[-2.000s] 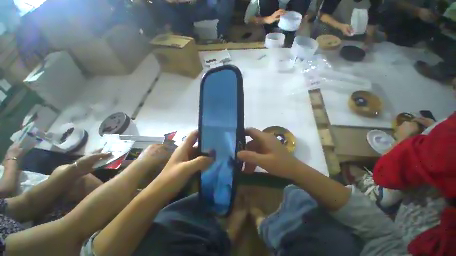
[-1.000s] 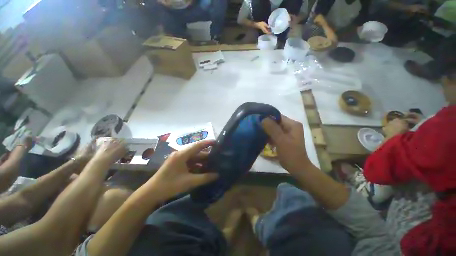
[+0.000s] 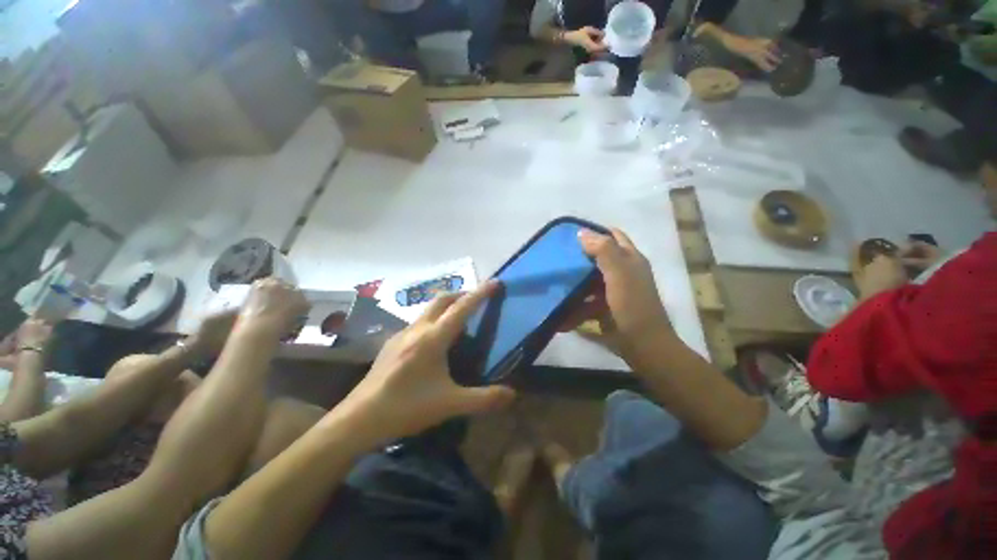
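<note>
A mirror dash cam, a long black rounded bar, is held tilted above my lap with its bluish mirror side facing up. My left hand grips its lower left end, fingers along the edge. My right hand grips its upper right end, thumb on the mirror near the rim. The retail box, white and dark grey with a red patch and a blue-rimmed picture, lies on the table behind my left hand. The white insert tray with a round hole lies beside it, another person's hand over its left part.
A neighbour's arms reach in from the left beside a dark round part. A carton, white cups and clear bags stand farther back. A red-sleeved person sits at right near a yellow housing.
The dash cam went from upright to tilted, its top leaning right, and its mirror side now shows more fully. My left hand has shifted along its edge. The neighbour's hand stays near the insert tray.
</note>
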